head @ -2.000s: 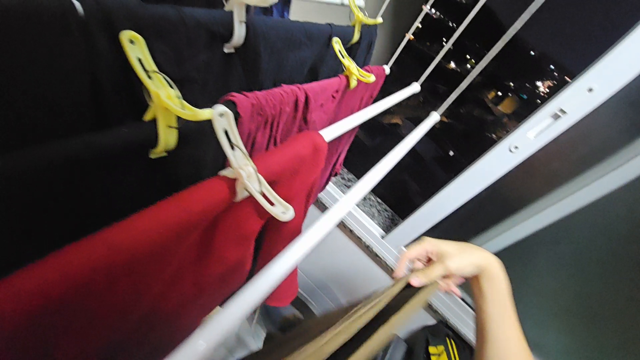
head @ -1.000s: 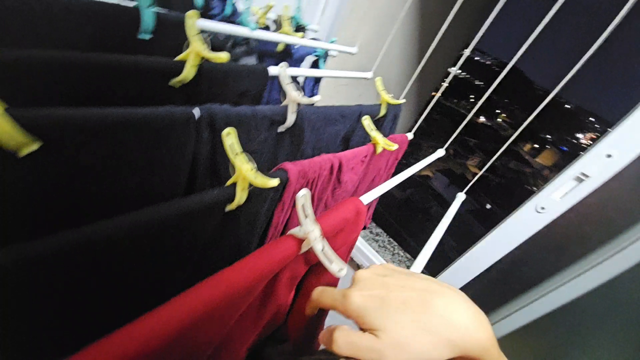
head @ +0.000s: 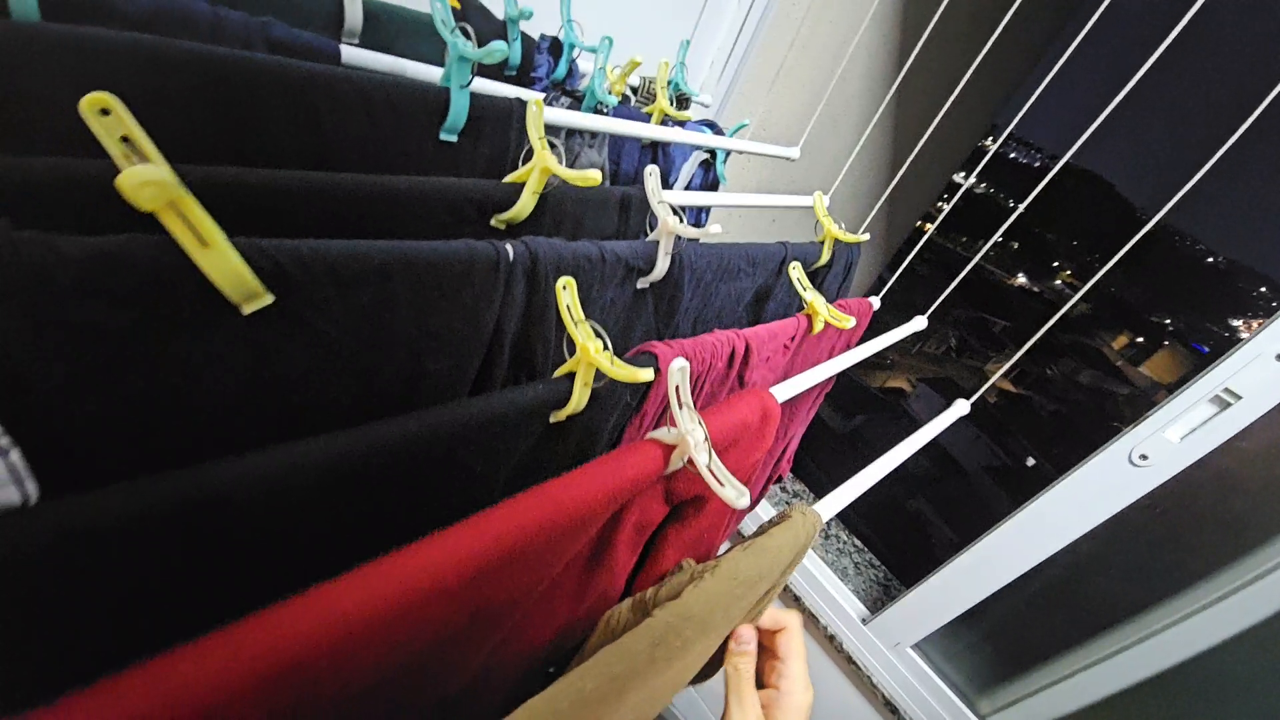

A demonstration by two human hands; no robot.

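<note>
My right hand [head: 768, 665], at the bottom centre-right, pinches the edge of a brown cloth garment [head: 690, 630] between thumb and fingers. The garment hangs over the nearest white rod [head: 890, 460] of a drying rack, with the rod's end sticking out beyond it. Just behind it, a red cloth [head: 430, 570] hangs on another rod, held by a white clothespin [head: 700, 435]. A magenta garment [head: 740, 360] lies beyond, with a yellow clothespin [head: 822, 300] at its far end. My left hand is out of view.
Dark garments [head: 250, 330] hang on the rods at left, with yellow and teal clothespins [head: 460, 70]. Cords run from the rod ends to the upper right. A window frame [head: 1100, 500] stands at right, with a night view outside. A wall [head: 800, 90] is behind the rack.
The brown garment, held low beside the rack two seconds ago, now lies over the nearest rod. My right hand has moved down from near the red cloth's end to the garment's hanging edge.
</note>
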